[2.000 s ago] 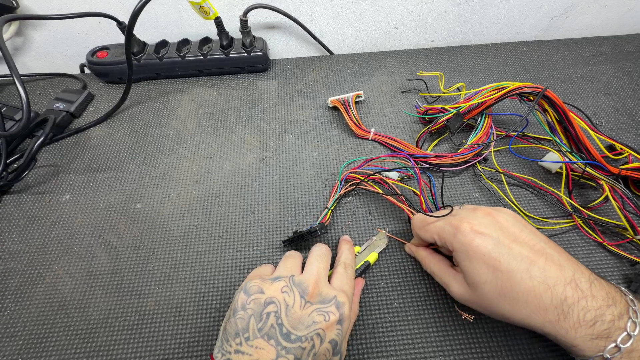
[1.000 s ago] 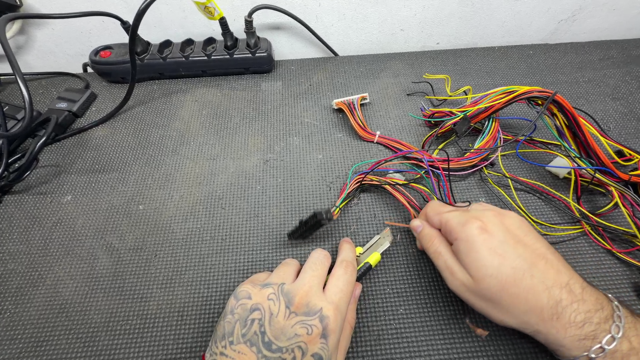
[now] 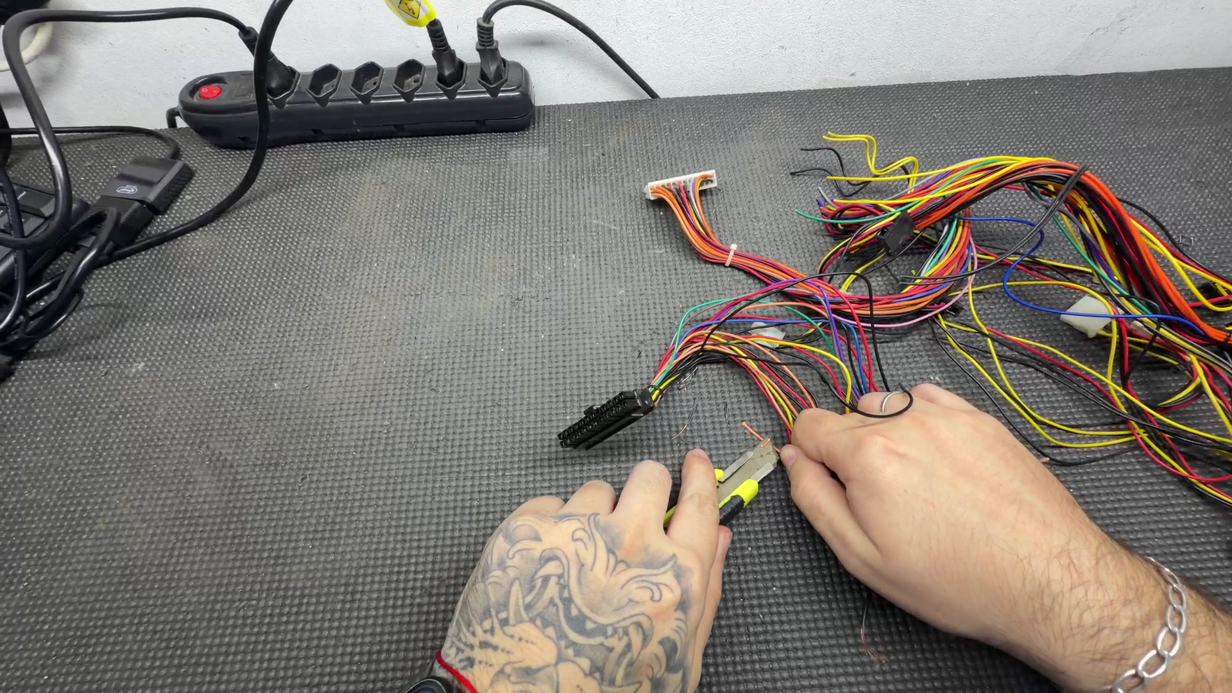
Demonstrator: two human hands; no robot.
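Observation:
My left hand point(image 3: 597, 577) is closed around a yellow-and-black utility knife point(image 3: 739, 489) with a metal blade holder, whose tip points up and right. My right hand point(image 3: 914, 491) pinches wires of a multicoloured bundle point(image 3: 770, 380) between thumb and forefinger, just right of the knife's tip. A thin piece with a copper look point(image 3: 756, 433) shows at the blade. Left of the bundle, a black multi-pin connector point(image 3: 606, 420) ends its wires and lies tilted on the mat. Above it, a white connector point(image 3: 681, 184) ends a tied orange-red branch.
A large tangle of coloured wires point(image 3: 1039, 173) with a white plastic connector point(image 3: 1088, 315) spreads across the right. At the back left a black power strip point(image 3: 356, 104) stands by the wall, with black cables point(image 3: 144, 202) at the far left. Everything lies on a textured black mat point(image 3: 318, 404).
A copper-coloured strand held out left of my right fingertips one second ago now lies against the knife's tip. The black connector has turned a little on the mat.

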